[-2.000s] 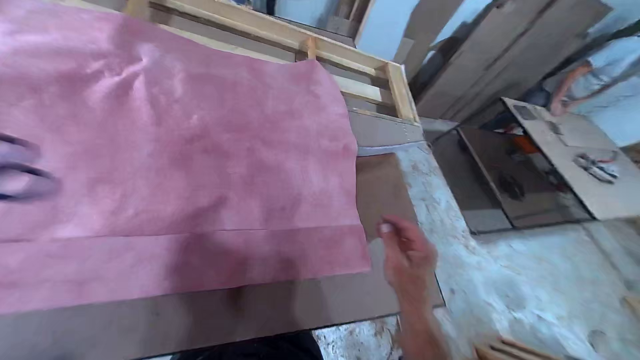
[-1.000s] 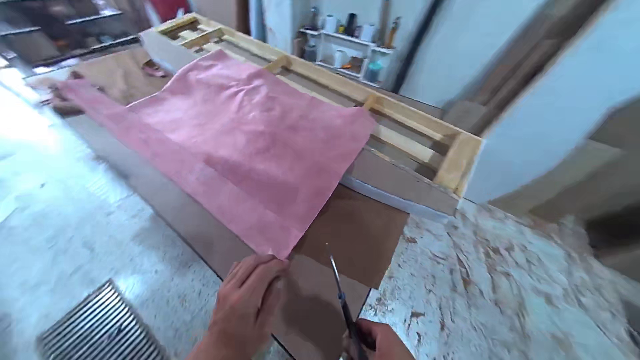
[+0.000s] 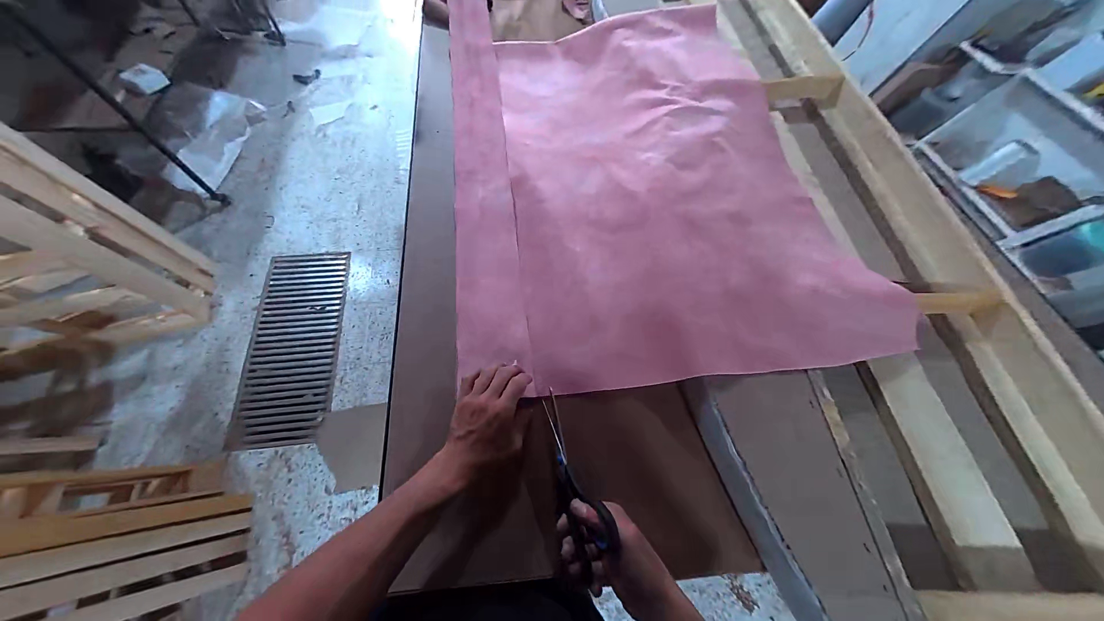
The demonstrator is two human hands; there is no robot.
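Observation:
A large sheet of pink leather or similar material (image 3: 638, 224) lies over a brown work board, with a lengthwise line or seam setting off a strip along its left side. My left hand (image 3: 492, 418) presses on the near end of that strip, fingers bent over its edge. In my right hand (image 3: 608, 543) are black-handled scissors (image 3: 562, 466), their blades slightly parted and their tips at the sheet's near edge, close to the line. Whether the blades have entered the material I cannot tell.
A wooden frame with crosspieces (image 3: 957, 302) runs along the right, partly under the sheet. A metal floor grate (image 3: 293, 345) and slatted wooden frames (image 3: 129, 552) lie to the left. Shelves (image 3: 1018, 155) stand at the upper right. Part of another person's hand (image 3: 435, 12) shows at the top.
The scissors have moved up to the sheet's near edge; one second ago they stood apart from it. My left hand remains at the strip's end. The view has turned strongly.

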